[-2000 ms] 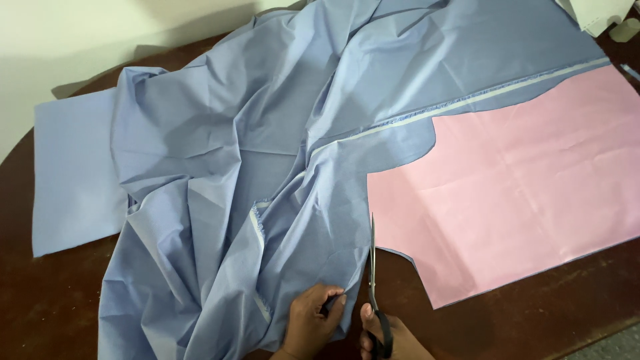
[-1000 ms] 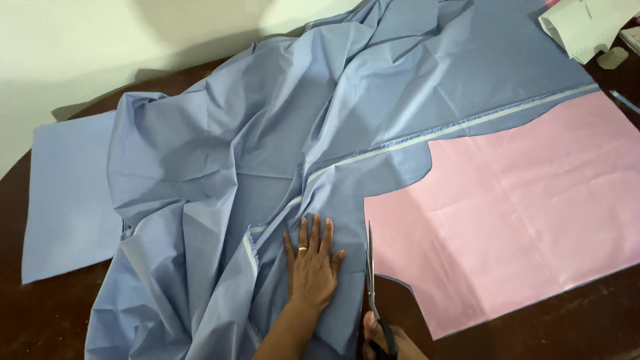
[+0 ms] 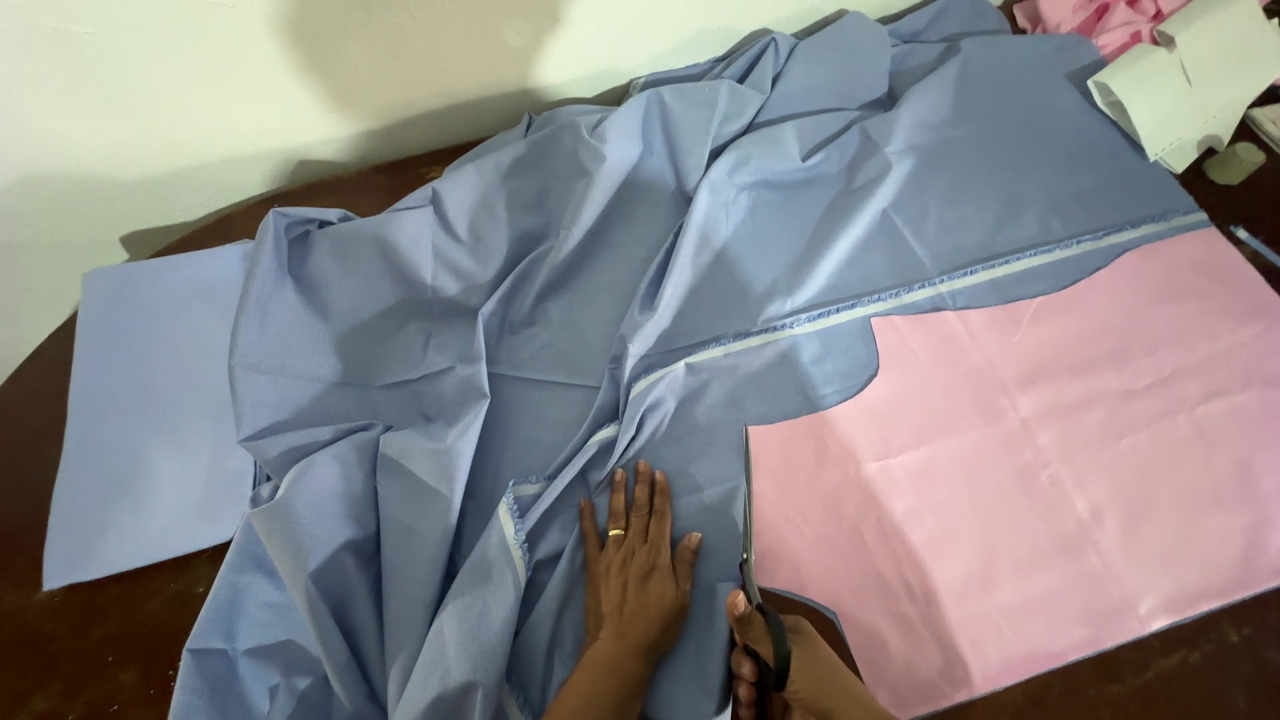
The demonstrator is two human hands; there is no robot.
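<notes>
My left hand (image 3: 638, 575) lies flat with fingers apart on the blue fabric (image 3: 400, 290), a ring on one finger. To its right, my right hand (image 3: 775, 650) is closed around black-handled scissors (image 3: 748, 540). Their blades point away from me and lie along the left edge of the pink pattern-shaped piece (image 3: 1060, 430), with blue fabric on the other side. A narrow blue margin shows under parts of the pink piece's curved edges. The blue fabric's pale, frayed selvage (image 3: 900, 300) runs diagonally above the pink piece.
A flat blue fabric piece (image 3: 150, 410) lies at the left on the dark wooden table (image 3: 60, 640). At the top right are white cut paper (image 3: 1180, 80), bunched pink fabric (image 3: 1100, 20), a small pale block (image 3: 1233, 162) and a thin blue item (image 3: 1255, 245). A pale wall (image 3: 200, 100) stands behind.
My left hand was near the scissors at the front edge two seconds ago; it has moved up and left and now rests flat on the blue fabric. My right hand keeps hold of the scissors.
</notes>
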